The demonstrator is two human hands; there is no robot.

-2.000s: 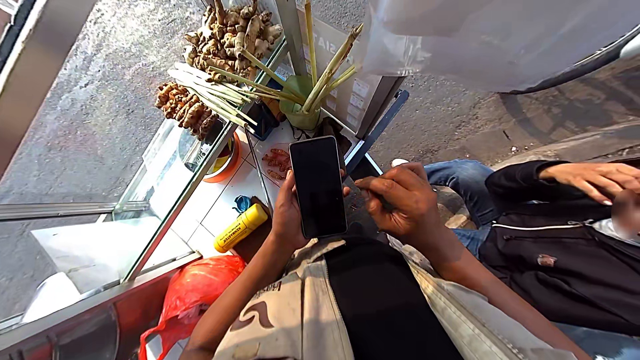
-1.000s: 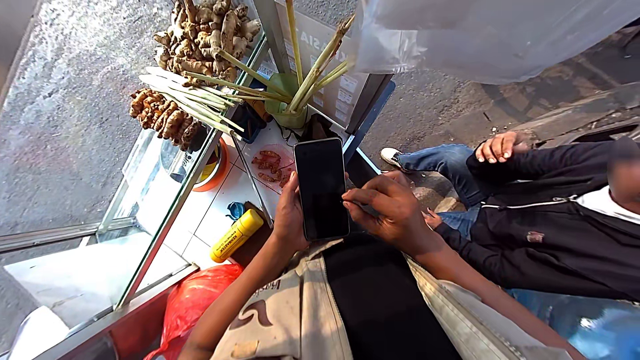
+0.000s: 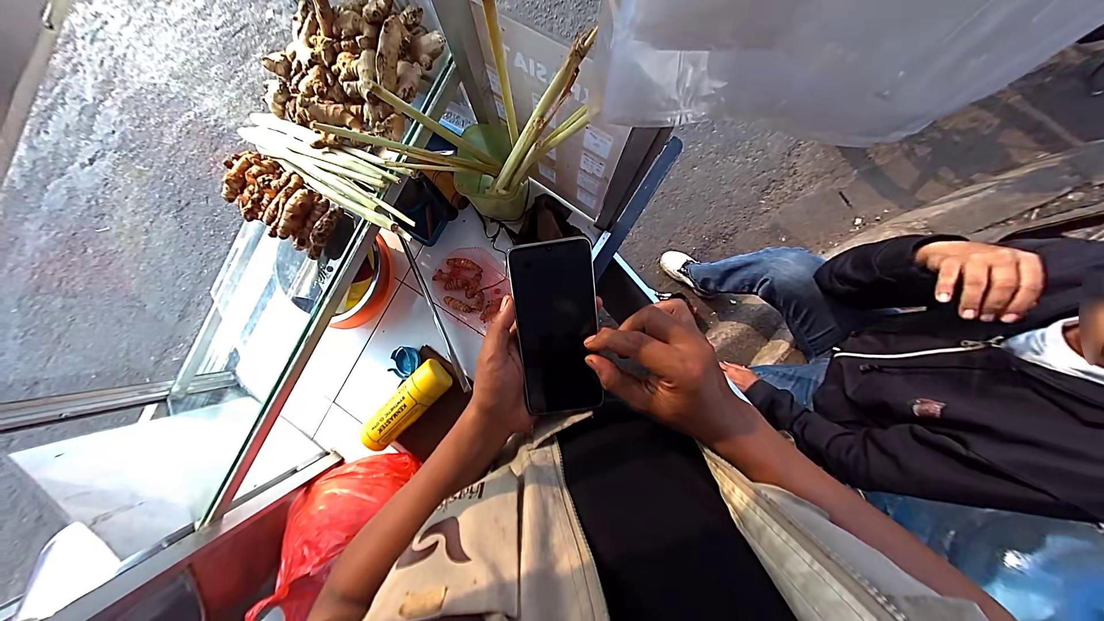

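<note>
My left hand (image 3: 503, 373) grips a smartphone (image 3: 554, 323) along its left side, with the dark screen facing up. Beside the phone's right edge is my right hand (image 3: 660, 362), its fingers bent and the tips at the lower right of the screen; nothing shows in its grasp. Left of the phone, pieces of a reddish-brown root (image 3: 461, 280) lie on pink plastic on the white tiled counter (image 3: 366, 379). A yellow cylindrical container (image 3: 407, 404) rests near my left forearm, beside a small blue object (image 3: 404, 360).
Ginger roots (image 3: 354, 65), lemongrass stalks (image 3: 323, 164) and smaller rhizomes (image 3: 280, 200) sit on the glass case. More stalks stand in a green container (image 3: 492, 185). A red plastic bag (image 3: 354, 509) is at lower left. On the right sits a person in a black jacket (image 3: 931, 388).
My right hand was a little away from the phone two seconds ago and has come in to its right edge. The seated person's raised hand has shifted. The phone stays in my left hand.
</note>
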